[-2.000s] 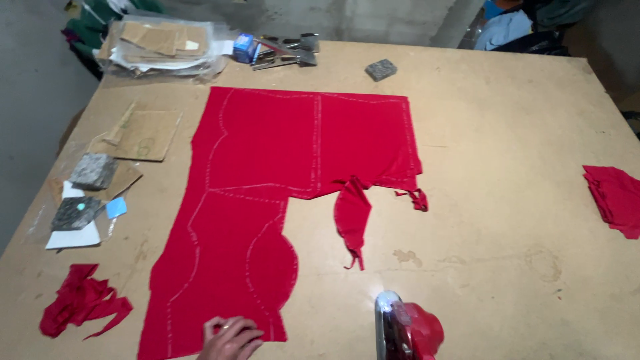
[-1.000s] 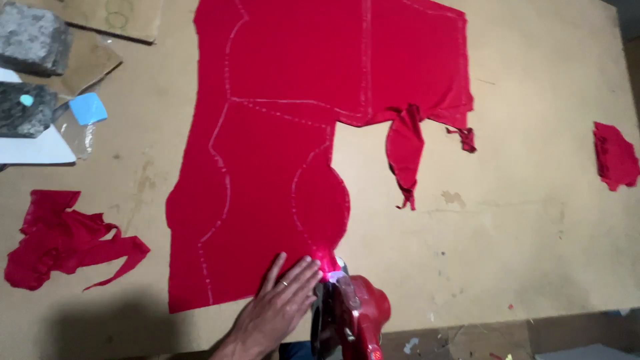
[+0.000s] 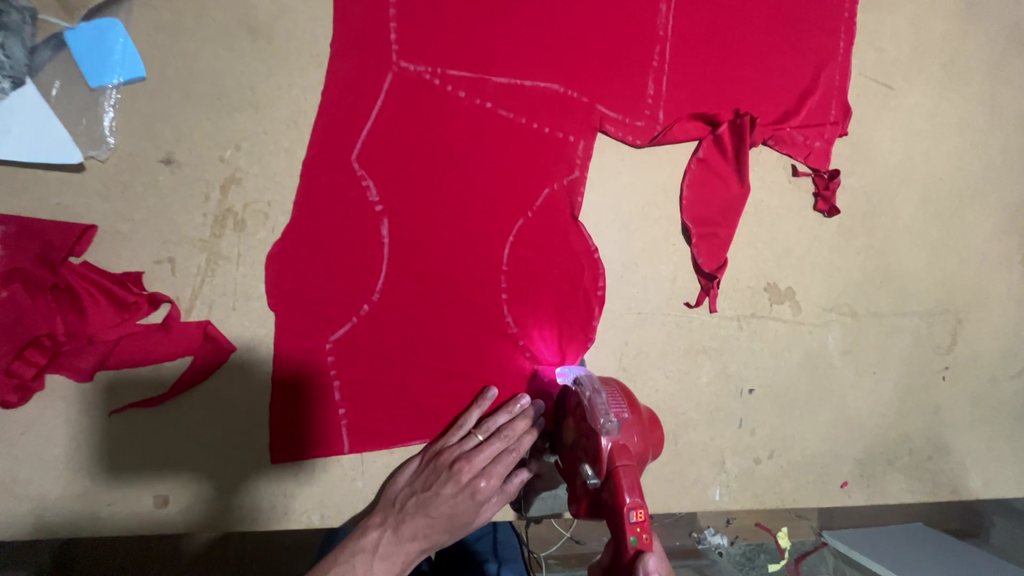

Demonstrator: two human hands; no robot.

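Red fabric [image 3: 448, 240] with dashed chalk outlines lies flat on the wooden table [image 3: 800, 400]. A red handheld electric rotary cloth cutter [image 3: 608, 440], its light on and a small lit display on its handle, stands at the fabric's lower right, its front at the base of a rounded chalk outline. My right hand [image 3: 652, 560], mostly cut off by the lower edge of the view, grips the cutter's handle. Just left of the cutter, my left hand [image 3: 472, 464] presses down with its palm and outstretched fingers on the fabric's lower edge. It wears a ring.
Crumpled red scraps [image 3: 88, 312] lie at the left. A twisted flap of fabric [image 3: 720, 192] hangs at the right. At upper left are a blue square piece [image 3: 106, 52], white paper [image 3: 36, 128] and clear plastic. The table's front edge runs below, with a grey panel [image 3: 912, 548] beyond.
The cutter, lower right and apart from the fabric in the earliest frame, is now at its edge beside my left hand. My left hand has shifted right along the fabric. The view has moved closer.
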